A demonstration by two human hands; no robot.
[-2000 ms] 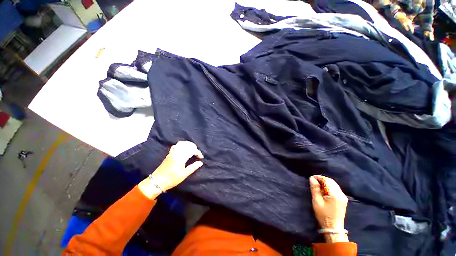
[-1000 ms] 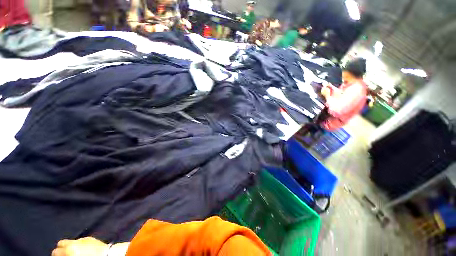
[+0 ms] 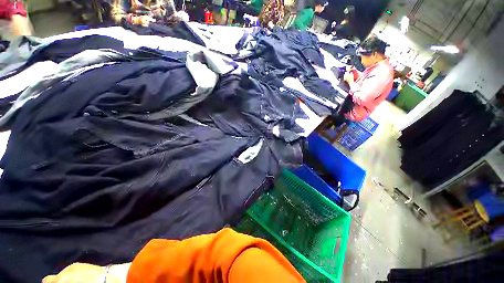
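Note:
A large dark navy denim garment point(image 3: 110, 188) lies spread and wrinkled across the table in front of me, with pale topstitching and a pocket outline on it. Its near part runs out of the bottom left of the picture. My right hand point(image 3: 77, 274) is at the bottom left edge, against the navy cloth, below an orange sleeve. It is mostly cut off, and its fingers and anything in them are hidden. My left hand is out of the picture.
Heaped navy and grey garments point(image 3: 287, 55) lie farther along the table. A green plastic crate point(image 3: 337, 246) and a blue crate point(image 3: 353, 171) stand by its right edge. A person in pink point(image 3: 376, 85) sits beyond. Dark garments point(image 3: 450, 138) hang at the right.
My view has swung right from the near garment to the far heap and crates. My left hand has gone out of view. My right hand now shows only at the bottom left edge.

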